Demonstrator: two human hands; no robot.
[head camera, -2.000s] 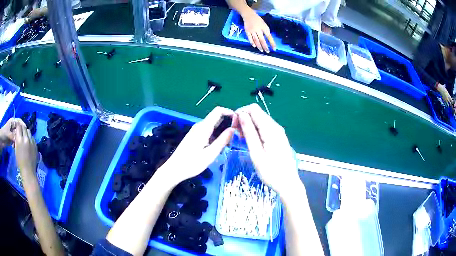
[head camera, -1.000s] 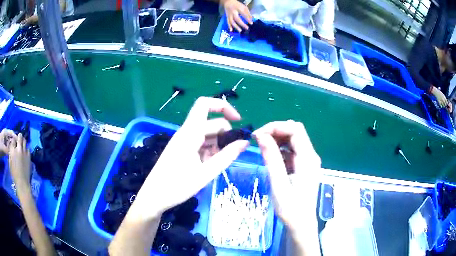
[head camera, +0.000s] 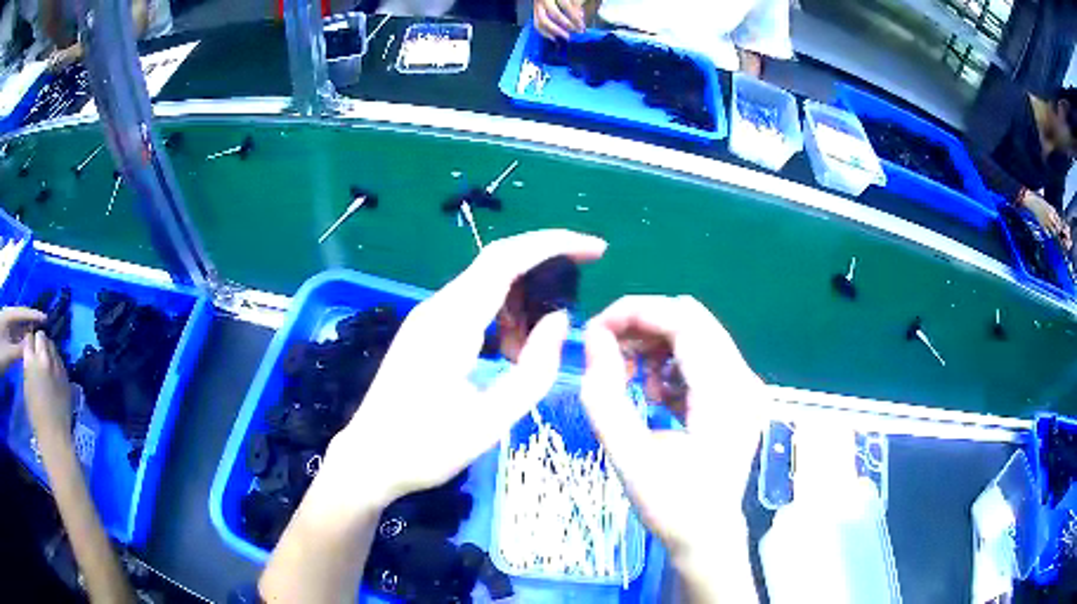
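My left hand (head camera: 455, 366) holds a black plastic part (head camera: 550, 287) between thumb and fingers, above the right half of the blue tray. My right hand (head camera: 679, 413) is just right of it, with a small gap between them. Its fingers are curled, and whether they hold a white stick cannot be told. Black parts (head camera: 337, 366) lie heaped at the left of the blue tray (head camera: 254, 407). A clear box full of white pins (head camera: 561, 501) stands in the tray's right side, partly below my hands.
The green conveyor belt (head camera: 709, 266) carries scattered joined pieces (head camera: 364, 201). A shiny post (head camera: 144, 153) stands at left. Neighbours' hands work over blue trays at left (head camera: 177, 413) and across the belt (head camera: 614, 83). Clear containers (head camera: 827, 531) lie at right.
My hands came together, then moved slightly apart, with the black part still in my left hand. The pieces on the belt have shifted left. The hand across the belt has moved up.
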